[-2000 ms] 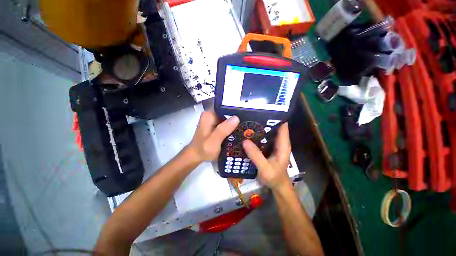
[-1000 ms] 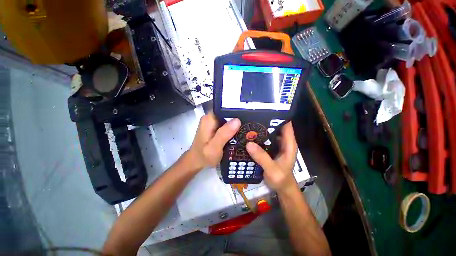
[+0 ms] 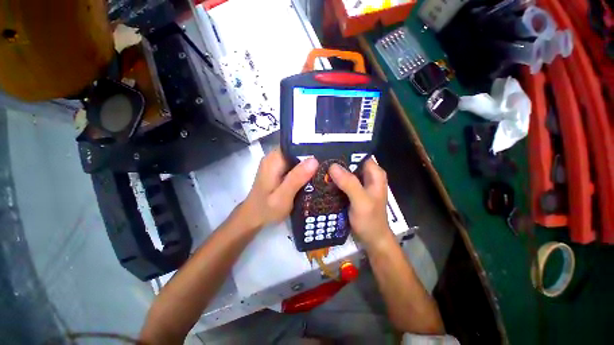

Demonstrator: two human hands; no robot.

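A black teach pendant (image 3: 333, 121) with a lit screen, an orange loop on top and white number keys is held upright in the middle of the view. My left hand (image 3: 277, 186) grips its left side, thumb on the keys below the screen. My right hand (image 3: 365, 195) holds its right side, thumb on or beside the orange central button. Both hands are bare; the fingers behind the pendant are hidden. An orange cable (image 3: 323, 261) leaves its lower end.
The gold machine head (image 3: 54, 47) and black work fixture (image 3: 195, 138) are at upper left, above a black cover (image 3: 121, 226). The white base (image 3: 252, 253) has a red button (image 3: 348, 271). The green bench (image 3: 431, 155) at right holds a tape roll (image 3: 554, 269), tissue (image 3: 505, 111) and red trays (image 3: 562, 155).
My right thumb has moved up on the pendant's keys. The pendant's screen picture has changed. The pendant and surroundings have shifted slightly left in view.
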